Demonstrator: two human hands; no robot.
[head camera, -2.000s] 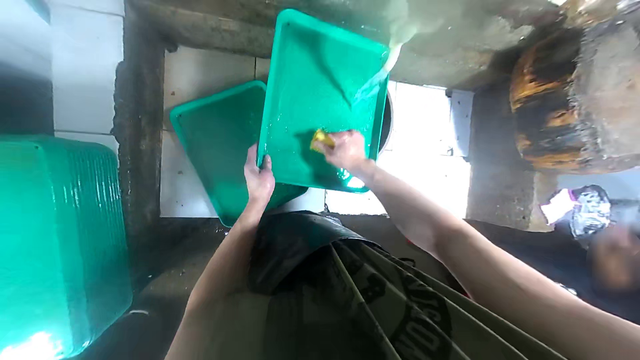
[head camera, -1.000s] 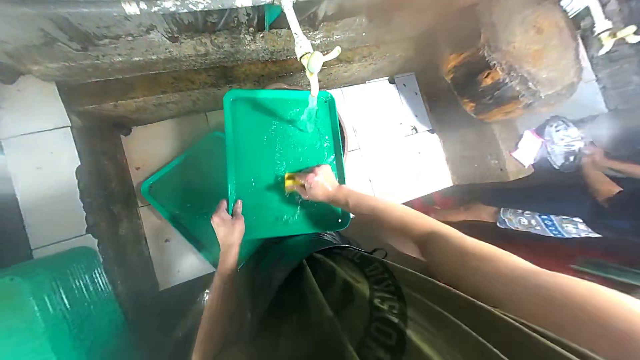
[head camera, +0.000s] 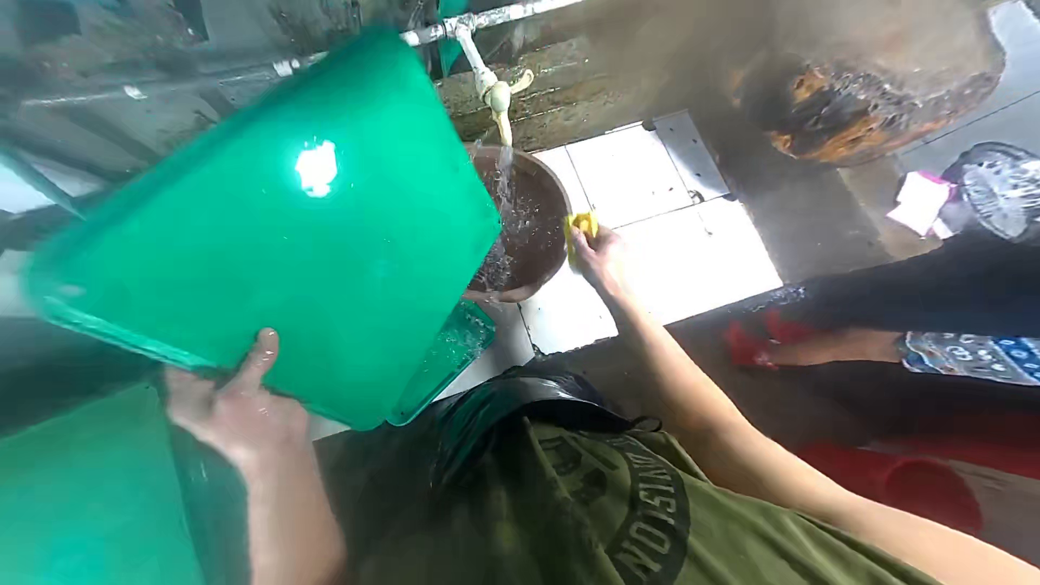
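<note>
My left hand [head camera: 248,406] grips the near edge of a green plastic tray [head camera: 325,252], thumb on its face, lifted and tilted at the left. In my right hand [head camera: 597,252] is a yellow sponge [head camera: 579,231], held by the right rim of a round brown tub [head camera: 540,219]. Water runs from a tap [head camera: 499,96] into the tub. A second green tray [head camera: 455,349] lies beneath the raised one, mostly hidden by it. At the lower left stands a stack of green trays [head camera: 89,496], partly out of view.
White tiles [head camera: 674,236] border the tub on the right. A pipe [head camera: 520,11] runs along the wall. A worn, stained block [head camera: 869,106] stands at the upper right. Farther right are a clear plastic item [head camera: 1003,187], another person's leg [head camera: 837,349] and a red container [head camera: 930,491].
The tray I was rubbing with the sponge has moved left and up off the tub in my left hand. My right hand, with the sponge, has come away from it. The tub is now exposed.
</note>
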